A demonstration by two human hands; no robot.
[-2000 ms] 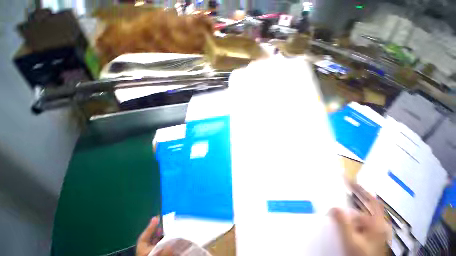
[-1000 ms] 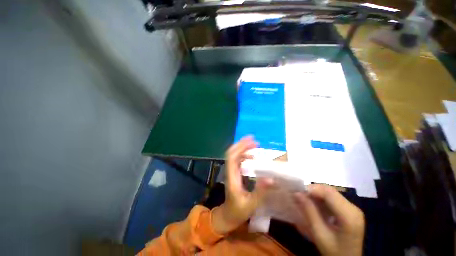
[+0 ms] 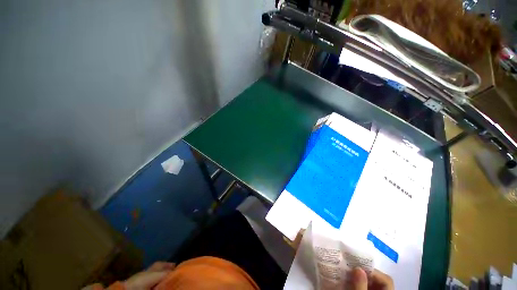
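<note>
A carton blank with a blue panel [image 3: 331, 173] and a long white panel lies on the green bench top, with another blank's edge showing under it. My right hand [image 3: 371, 280], cut off by the bottom edge, holds a floppy label sheet [image 3: 331, 263] with rows of small print over the blank's near end. A fingertip shows at the sheet's left edge; whose it is cannot be told. My left hand [image 3: 152, 275] seems to be low at the bottom left beside the orange sleeve, partly cut off, its fingers unclear.
A metal rail [image 3: 391, 62] crosses behind the green bench [image 3: 255, 133], with a folded white bundle [image 3: 416, 51] beyond it. A brown board surface [image 3: 482, 209] is at the right. A grey wall is at the left. A paper scrap [image 3: 172, 165] and brown cardboard [image 3: 68, 243] lie below.
The view has turned, so the bench appears tilted and further right. The label sheet stays in my right hand. My left hand no longer shows plainly at the sheet.
</note>
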